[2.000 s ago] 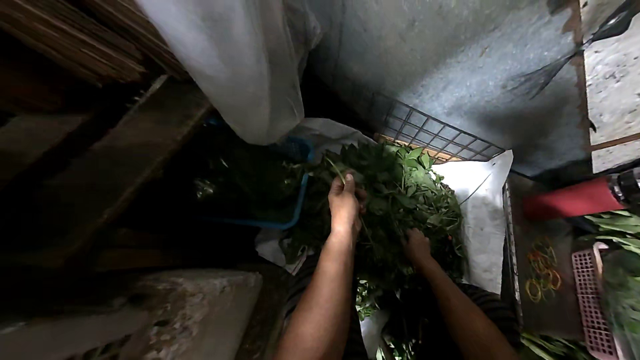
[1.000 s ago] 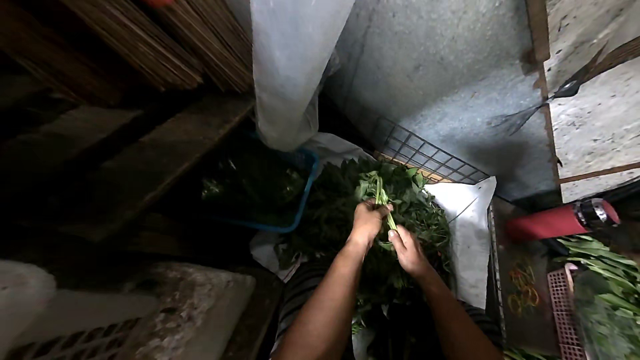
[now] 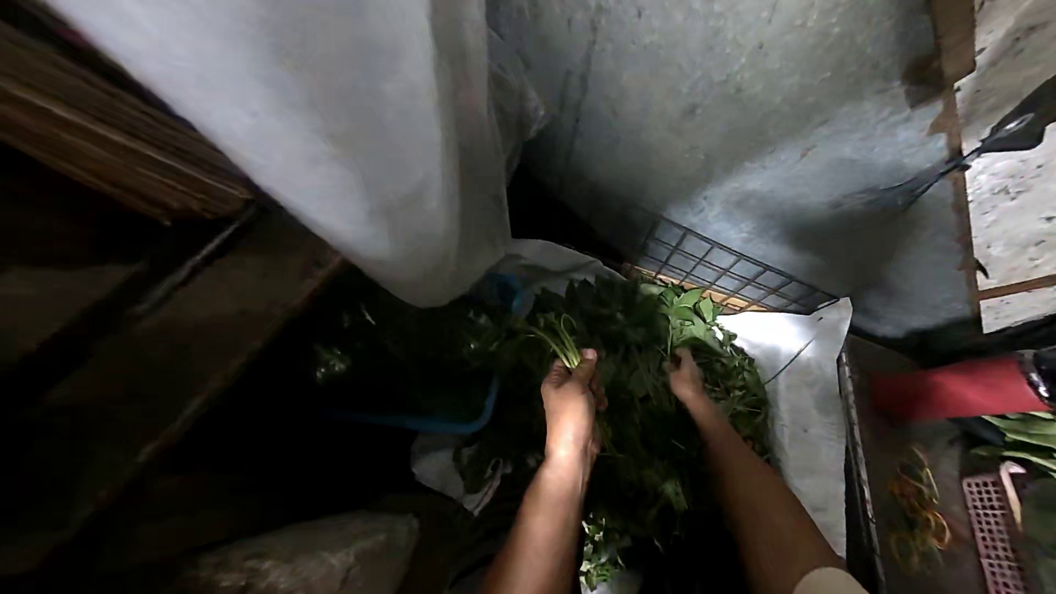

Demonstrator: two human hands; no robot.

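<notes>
My left hand (image 3: 573, 392) is closed around a small bunch of green stems (image 3: 561, 340), whose cut-looking ends stick up past the thumb. To its right, my right hand (image 3: 686, 375) is at the leafy greens (image 3: 643, 330), its fingertips against a leafy sprig (image 3: 689, 318); whether it grips the sprig I cannot tell. The heap of greens lies on a white sheet (image 3: 813, 371) beneath and around both hands. Left of the heap is a blue plastic basket (image 3: 462, 425) with dark greens inside.
A large pale plastic bag (image 3: 355, 140) hangs at upper left. Behind the heap stands a black wire grid (image 3: 734, 272) against a grey wall. At right are a red cylindrical flask (image 3: 949, 388), rubber bands (image 3: 920, 520) and a pink plastic basket (image 3: 994, 528). Wooden boards (image 3: 231, 330) edge the left side.
My hands, together on the stems a second ago, are now apart. The left keeps the stems, and the right has moved to the greens on the right.
</notes>
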